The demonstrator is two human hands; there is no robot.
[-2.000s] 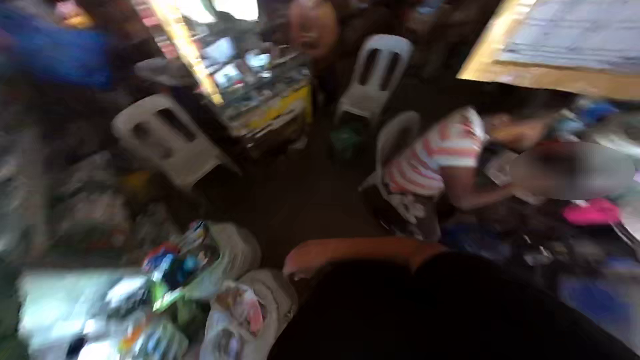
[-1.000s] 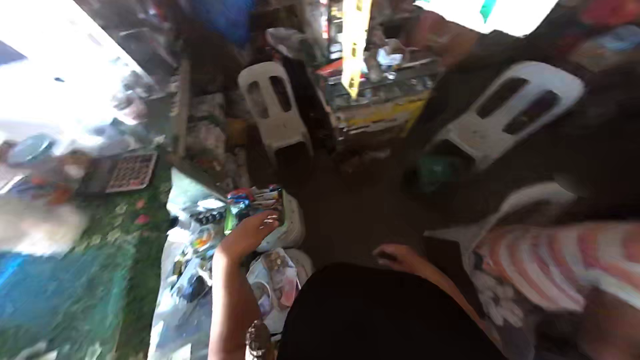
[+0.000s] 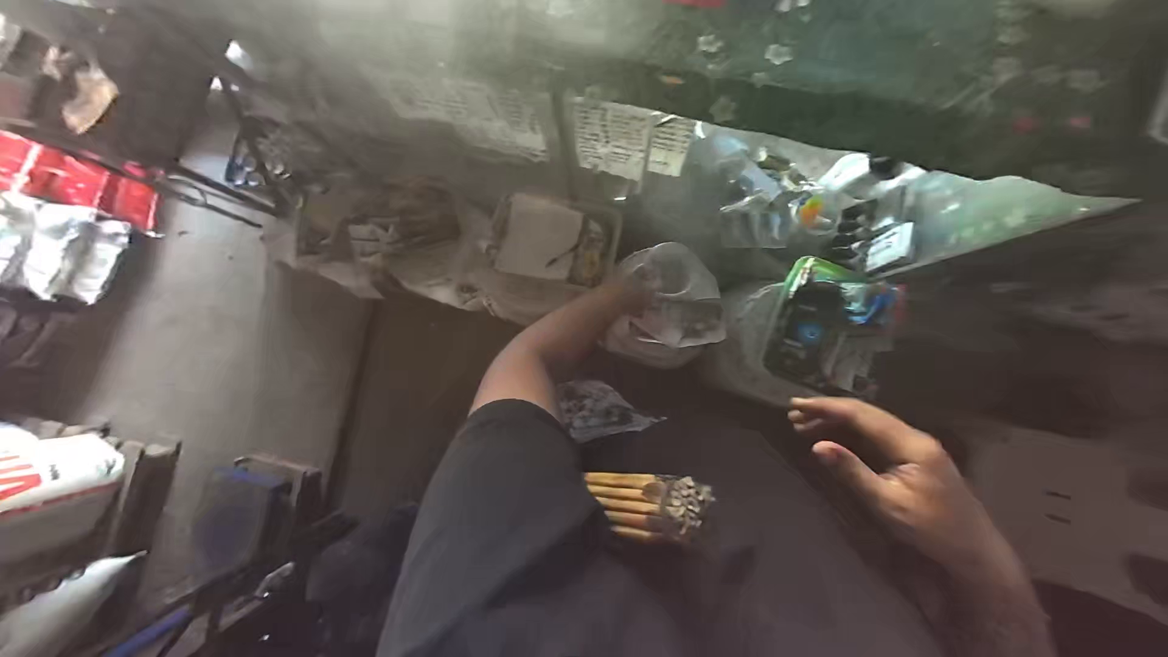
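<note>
My left hand reaches to the near left side of a container lined with clear plastic; the fingers are blurred, and I cannot tell whether they grip it. To its right stands a green-rimmed tub holding dark and blue packets. My right hand is held in the air just below that tub, fingers apart, with nothing in it. A clear bag with small dark contents lies below the plastic-lined container. Lower down is a bundle of yellow-brown sticks, partly hidden by my dark sleeve.
A green flowered table cover hangs along the top, over papers bearing writing. Boxes with mixed goods stand to the left. Red and silver packets hang at far left, above a white sack. Small packets lie under the cover.
The view has swung widely. My left hand has moved from the tub of packets to the plastic-lined container beside it. My right hand now is raised near the tub.
</note>
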